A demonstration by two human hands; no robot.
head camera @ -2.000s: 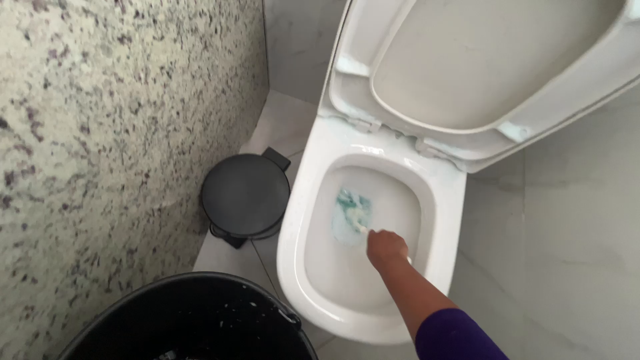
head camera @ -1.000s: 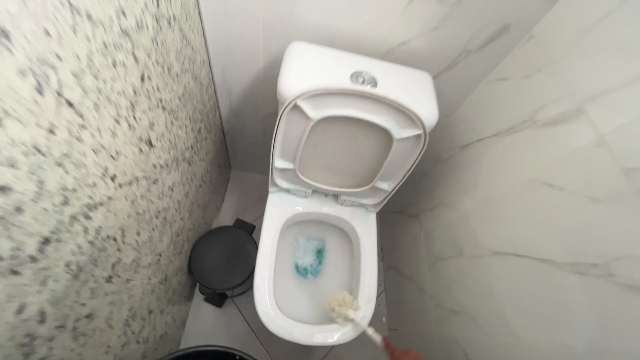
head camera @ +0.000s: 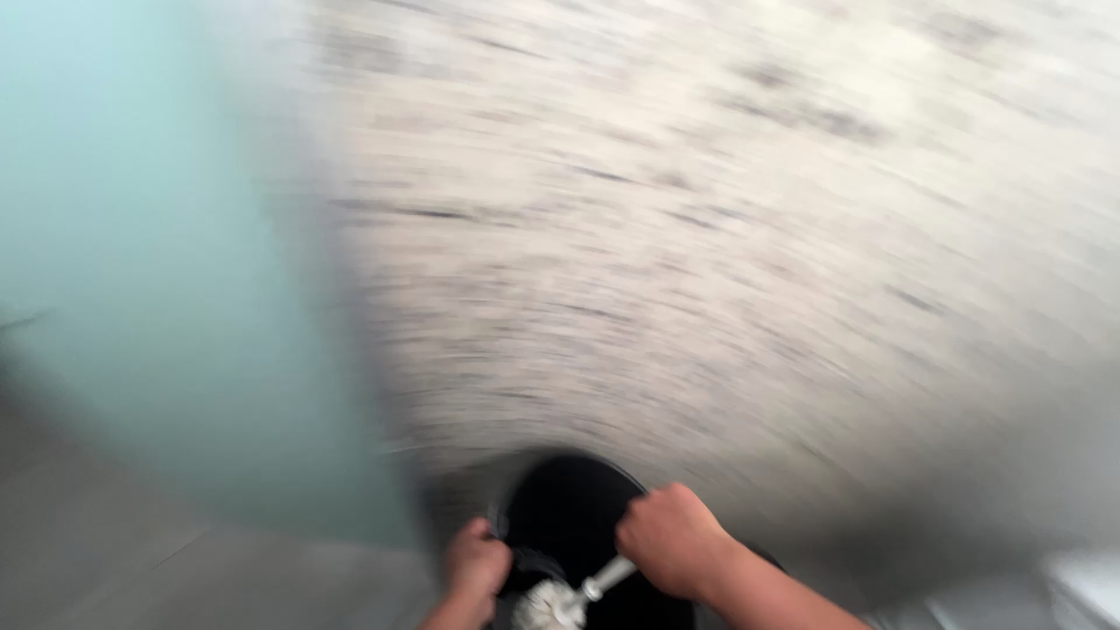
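Note:
My right hand (head camera: 672, 535) is closed around the white handle of a toilet brush (head camera: 553, 605), whose pale bristle head points down and left over a black bucket (head camera: 569, 494). At the bucket's left side is my left hand (head camera: 478, 560), with its fingers curled at the rim; blur hides whether it grips the rim or something beside it. A dark round shape lies inside the bucket near the brush head. The bucket's lower part is cut off by the frame's bottom edge.
Behind the bucket rises a speckled granite partition (head camera: 656, 262), heavily blurred. To its left stands a pale green panel (head camera: 157, 262) above grey floor tiles (head camera: 166, 569). A bright white shape shows at the lower right corner.
The view has swung far from the toilet to the granite partition. The brush, over the toilet bowl one second ago, is now over the bucket. My left hand has come into view.

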